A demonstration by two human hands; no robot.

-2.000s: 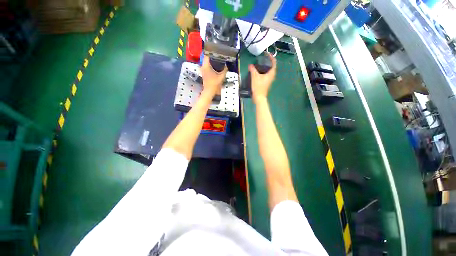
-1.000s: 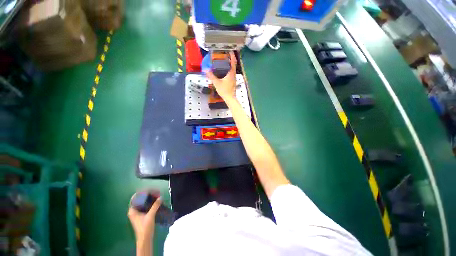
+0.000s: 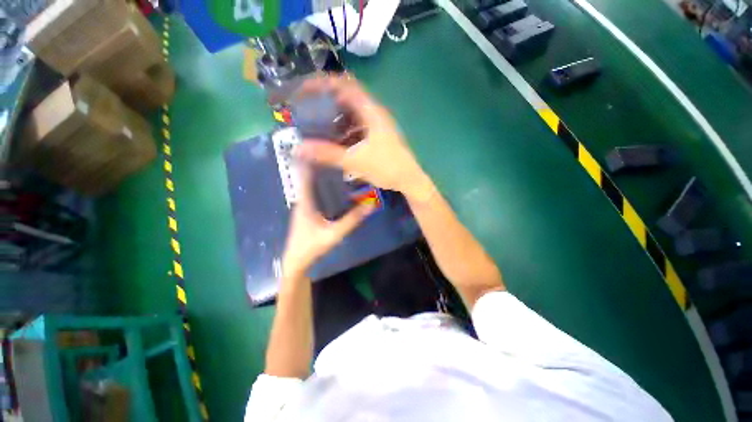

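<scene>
A dark plastic housing [image 3: 330,188] is held between my two hands in front of the press, blurred by motion. My left hand [image 3: 312,232] grips its lower end from below and the left. My right hand [image 3: 375,148] is curled around its upper part, where a dark grey end [image 3: 317,114] shows; I cannot tell whether this is one housing or two. The perforated base plate [image 3: 287,165] is mostly hidden behind the hands. Part of the red and blue start control [image 3: 371,198] shows beside the left fingers. The fixture cannot be made out.
The press head [image 3: 247,21] is above the hands. The dark machine table [image 3: 256,222] lies below them. At right, housings [image 3: 528,35] lie on the green conveyor [image 3: 511,206] beside a yellow-black edge strip [image 3: 602,177]. Cartons [image 3: 91,124] and a green rack [image 3: 136,363] stand at left.
My left hand has come up from the lower left with its housing to meet my right hand. My right hand has moved back from the press head. The view has swung, shifting the press left.
</scene>
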